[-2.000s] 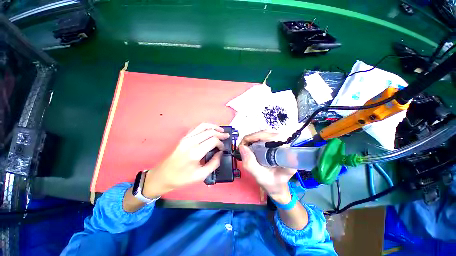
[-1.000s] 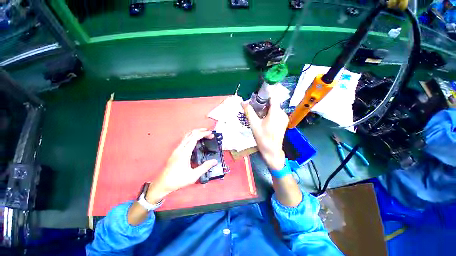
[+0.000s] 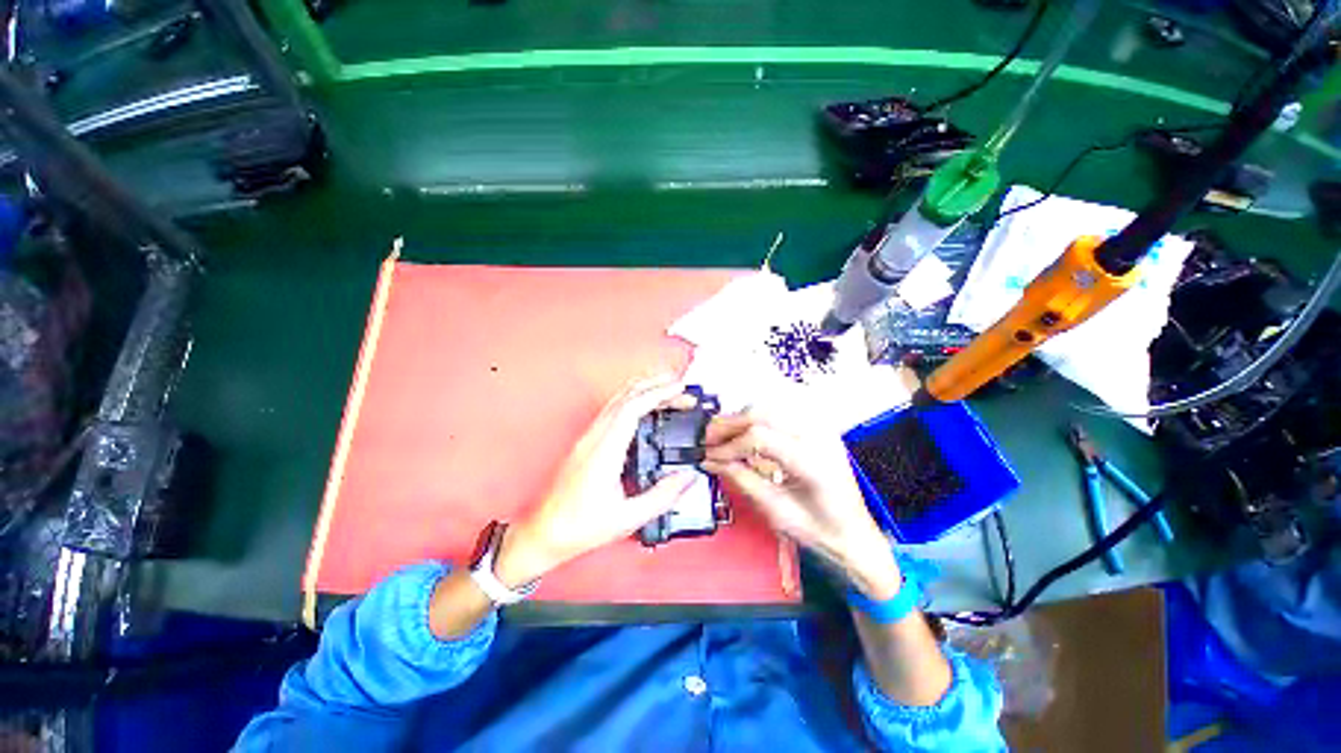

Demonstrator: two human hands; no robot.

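Note:
A black device housing (image 3: 682,508) is held over the right part of the salmon-red mat (image 3: 485,397). My left hand (image 3: 596,471) grips it from the left, with the thumb across its face. My right hand (image 3: 787,478) is at the housing's right upper edge, with fingertips pinched together and touching or very near it. Whether they hold a small part cannot be told. The green-topped screwdriver (image 3: 909,243) hangs free with its tip over dark screws (image 3: 802,350) on white paper (image 3: 728,316).
The orange screwdriver (image 3: 1030,321) hangs above a blue tray (image 3: 997,497) of dark small parts. Blue-handled pliers (image 3: 1103,478) lie right of the tray. Black units (image 3: 1243,353) are piled at the right. A cardboard box (image 3: 1096,662) is at the lower right.
My right hand has let go of the green-topped screwdriver and moved down to the housing. The screwdriver now hangs over the screws. The left hand still holds the housing.

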